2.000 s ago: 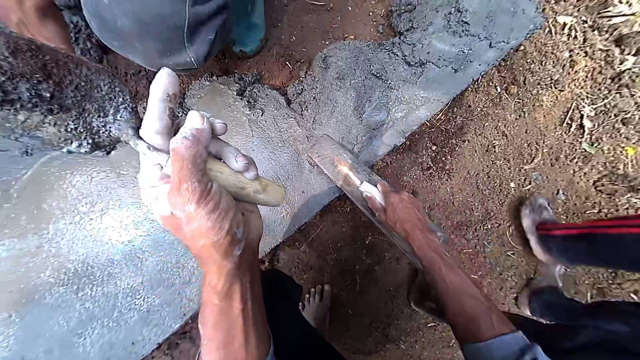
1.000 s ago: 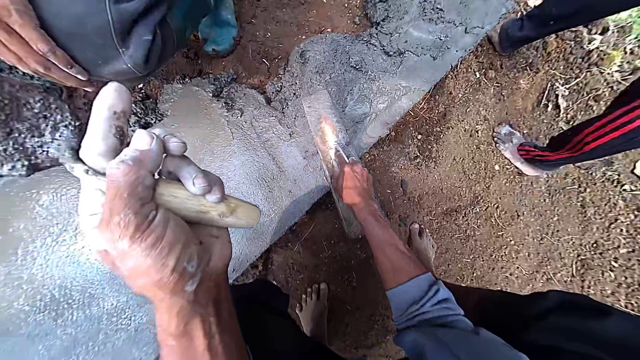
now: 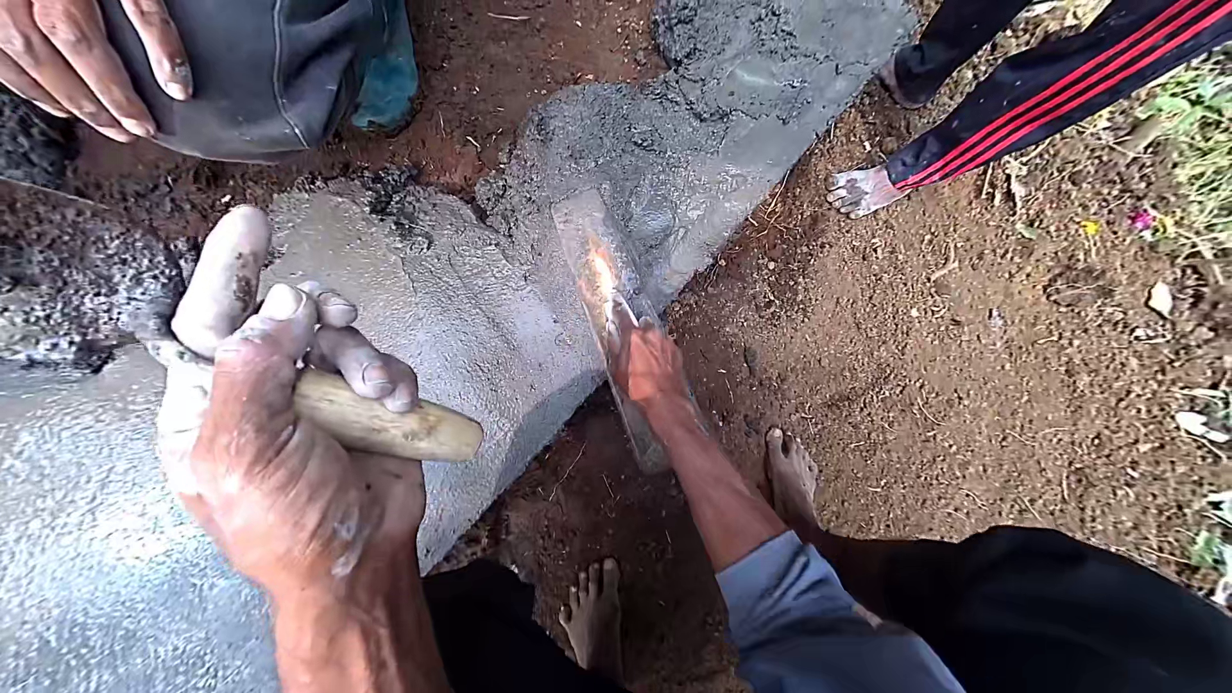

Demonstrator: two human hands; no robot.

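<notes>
My left hand, smeared with cement, is closed around a pale wooden handle at the left centre. The far end of that tool, partly hidden by my fingers, reaches toward the dark rough mortar at the left. My right hand grips a long metal finishing trowel from above. The trowel's upper part lies over wet grey concrete, while its lower end extends past the concrete's edge over brown soil. The concrete looks smooth and shiny at the lower left, rougher toward the top.
A crouching person's knee and hand are at the upper left, beside the concrete. Another person's bare foot and striped trouser leg stand on soil at the upper right. My bare feet are below the concrete's edge.
The trowel in my right hand has turned to a steeper angle. My left hand still holds the wooden handle. The striped trouser leg shows higher in view, which has itself shifted.
</notes>
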